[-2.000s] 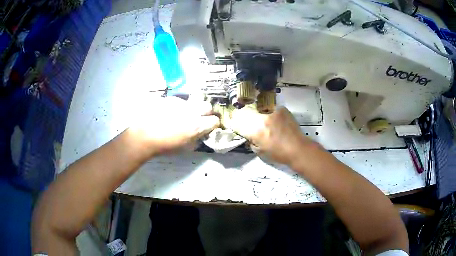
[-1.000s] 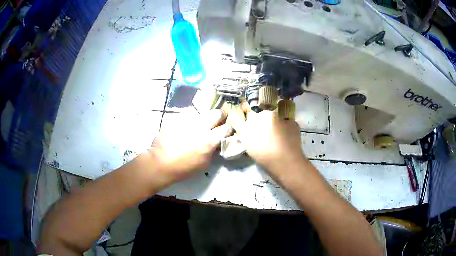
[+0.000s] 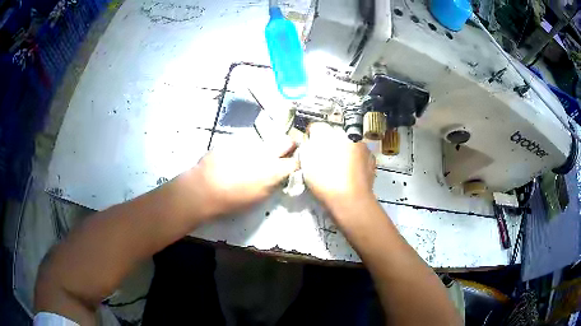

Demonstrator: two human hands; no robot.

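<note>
A small pale fabric piece (image 3: 294,183) shows between my two hands, just in front of the needle area; most of it is hidden and washed out by glare. My left hand (image 3: 245,170) grips it from the left, fingertips bunched near the needle. My right hand (image 3: 334,159) holds it from the right, fingers up against the sewing machine's (image 3: 484,108) needle area. The presser foot and needle are mostly hidden. Two ribbed brass knobs (image 3: 374,125) sit just right of my right fingers, on a black bracket (image 3: 401,99).
A bright blue lamp (image 3: 286,57) hangs behind my hands and throws strong glare. The worn white table (image 3: 127,146) has a brown front edge. A thin red-and-dark tool (image 3: 502,228) lies at the right. A blue cap-like object (image 3: 451,13) sits on the machine top. Blue baskets (image 3: 38,63) stand at upper left.
The view has turned, so the machine and lamp appear farther right and tilted. Both hands stay at the needle area on the fabric, and less of the fabric shows between them.
</note>
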